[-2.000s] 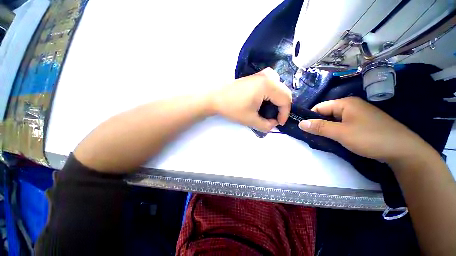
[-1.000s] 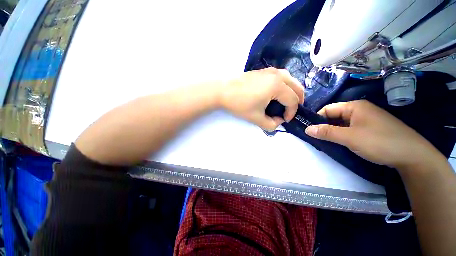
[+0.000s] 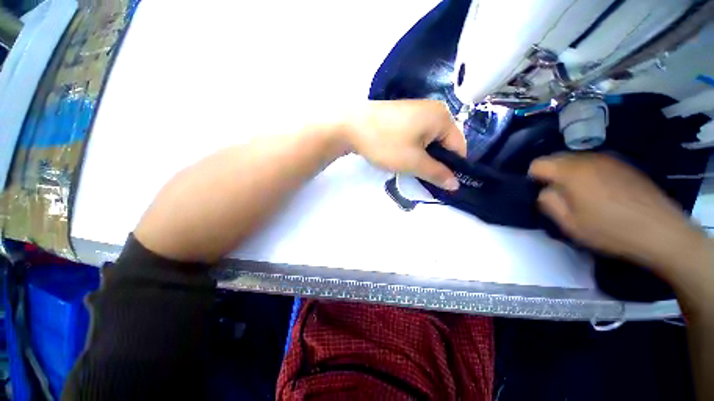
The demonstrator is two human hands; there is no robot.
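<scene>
The dark navy garment [image 3: 501, 205] lies on the white table, its thick folded waistband edge running between my hands. A small black label with pale lettering [image 3: 470, 181] shows on the band. My left hand [image 3: 415, 145] pinches the band at the label's left end. My right hand [image 3: 599, 204], slightly blurred, holds the band further right; its fingertips are partly hidden in the cloth. A white drawcord loop [image 3: 607, 323] hangs at the table's front edge. The needle area [image 3: 468, 113] of the sewing machine is just beyond my left hand, over the cloth.
The white machine head [image 3: 509, 47] with a grey round knob [image 3: 584, 124] stands at upper right. A ruler strip [image 3: 376, 292] runs along the front edge. Taped cardboard [image 3: 59, 129] is at left, a blue crate [image 3: 55, 321] at lower left, red checked cloth [image 3: 391, 352] on the lap.
My right hand has slid right along the band, away from my left hand. More of the band and label shows between them. A dark curved piece beside my left hand is more exposed.
</scene>
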